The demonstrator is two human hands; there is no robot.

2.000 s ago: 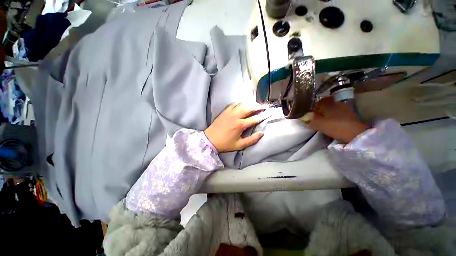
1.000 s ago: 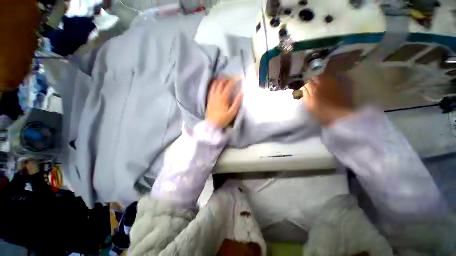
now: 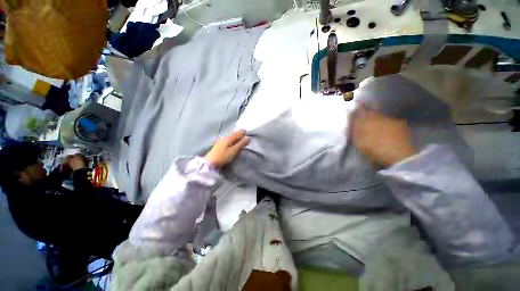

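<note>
A grey fabric panel [image 3: 308, 150] lies across the bed of the cream-white sewing machine [image 3: 388, 25] and hangs over the table's front edge; a part of it is raised at the right, beside the head. My left hand [image 3: 229, 149] is at its left edge, fingers on the cloth; the thumb's grip is hard to see. My right hand [image 3: 381, 136] is blurred, on the cloth just right of the bright needle area. The presser foot area [image 3: 336, 94] is in strong glare. Whether the right fingers pinch the cloth cannot be seen.
A wide pile of grey cut pieces [image 3: 188, 96] lies left of the needle. A person in dark clothes [image 3: 68, 210] sits at the lower left, near a machine with a round dark part [image 3: 90, 126]. An orange-brown object [image 3: 56, 37] is at the upper left. Pale cloth [image 3: 319, 233] lies below the table edge.
The grey panel is now spread over the bed and front edge, separate from the pile. My left hand has moved down and left. The view has shifted, showing the person at the left.
</note>
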